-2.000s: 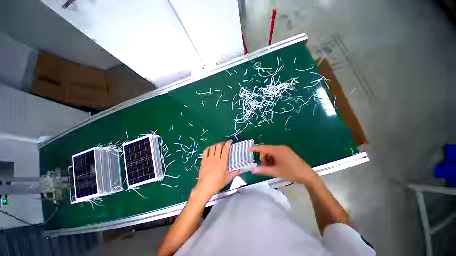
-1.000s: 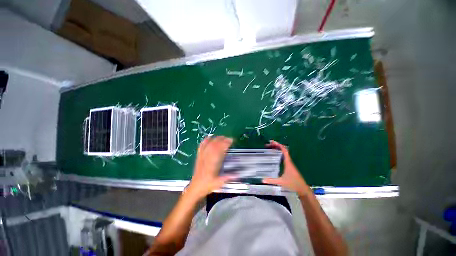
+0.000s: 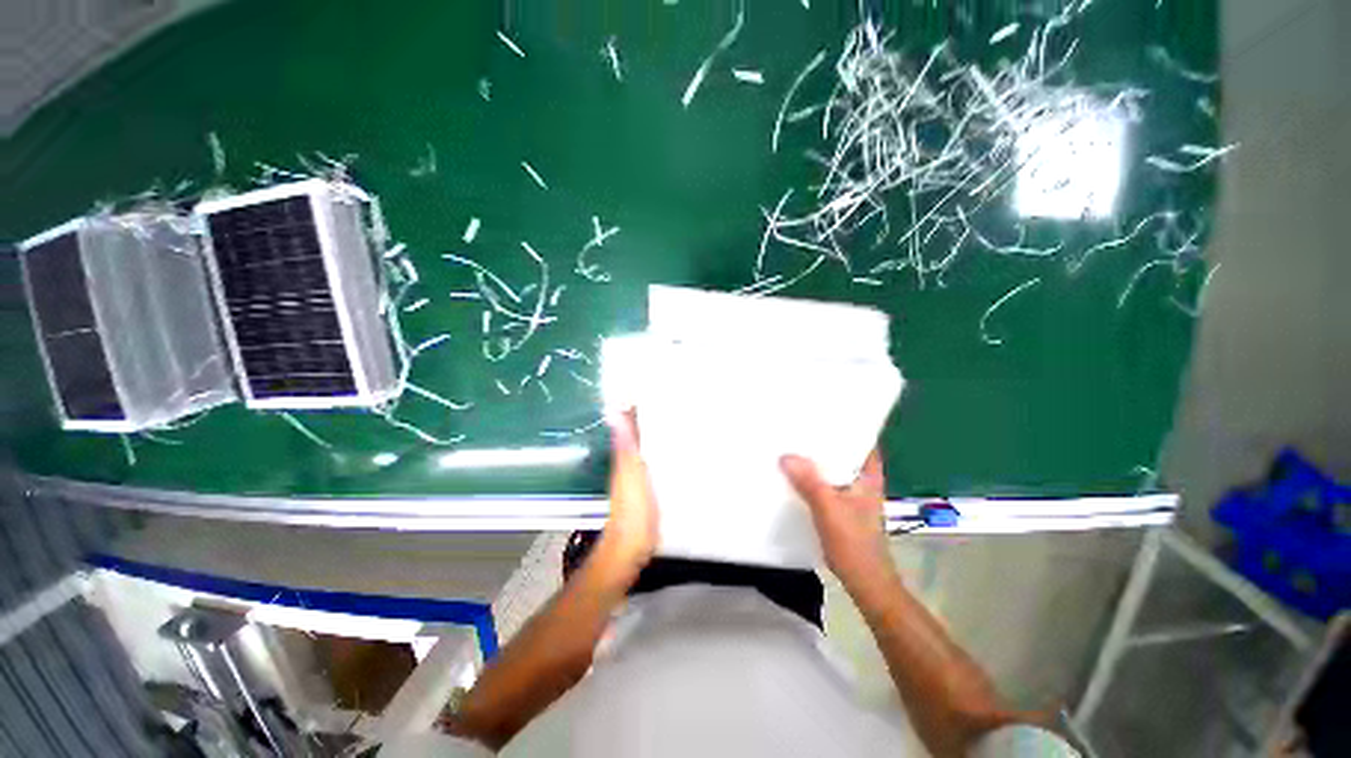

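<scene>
A panel stack [image 3: 748,444] shows its plain white backs, slightly fanned, in front of my body at the near side of the green bench. My left hand [image 3: 630,496] grips its left edge. My right hand [image 3: 845,511] grips its lower right, with the thumb on the white face. Two more groups of panels stand on the bench at the left: one [image 3: 279,299] with its dark gridded face showing, and one [image 3: 74,329] farther left with layered pale edges. Thin white strips hang from their edges.
A tangled heap of white waste strips [image 3: 919,141] lies on the green bench top [image 3: 593,148], with loose strips around it. A small blue item [image 3: 938,514] is on the pale near rail [image 3: 1037,512]. A blue stool [image 3: 1289,533] and a pale metal frame [image 3: 1126,629] are at the right.
The held stack has turned from showing ribbed edges to showing white backs, and it looks larger. My hands still hold it. The view has moved closer to the bench.
</scene>
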